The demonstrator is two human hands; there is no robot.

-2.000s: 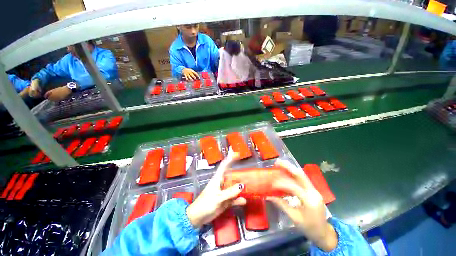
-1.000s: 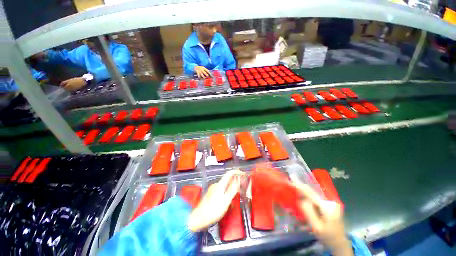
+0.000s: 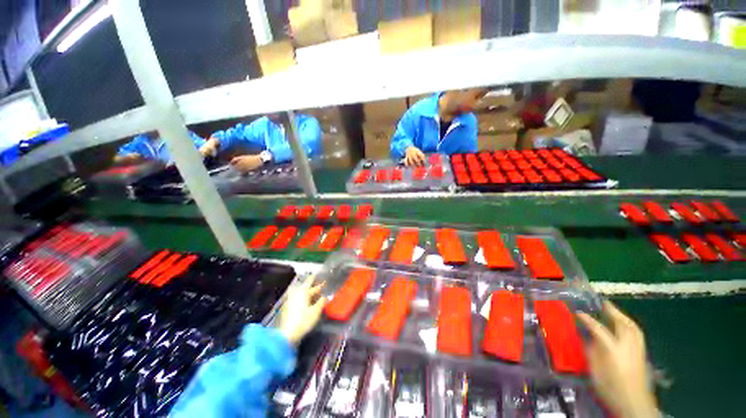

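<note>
A clear blister tray (image 3: 501,277) is raised and tilted in front of me, with two rows of red-covered phones (image 3: 454,320) in its pockets. My left hand (image 3: 301,309) grips its left edge. My right hand (image 3: 619,353) is at its right edge, slightly blurred, fingers over the rim. Beneath and nearer me, another clear tray (image 3: 348,384) shows dark phones with small white labels in its pockets. The raised tray hides the back part of that lower tray.
At left lie a shiny black tray (image 3: 147,339) with three red covers (image 3: 164,268) and a pile of clear trays (image 3: 69,261). The green belt (image 3: 491,211) carries filled trays left and right. Across it, a person in blue (image 3: 433,126) works beside a black tray of red covers (image 3: 523,167).
My hands have parted from the phones and moved to the tray's two sides. The filled tray has come up, uncovering the tray of dark phones. The view has swung left.
</note>
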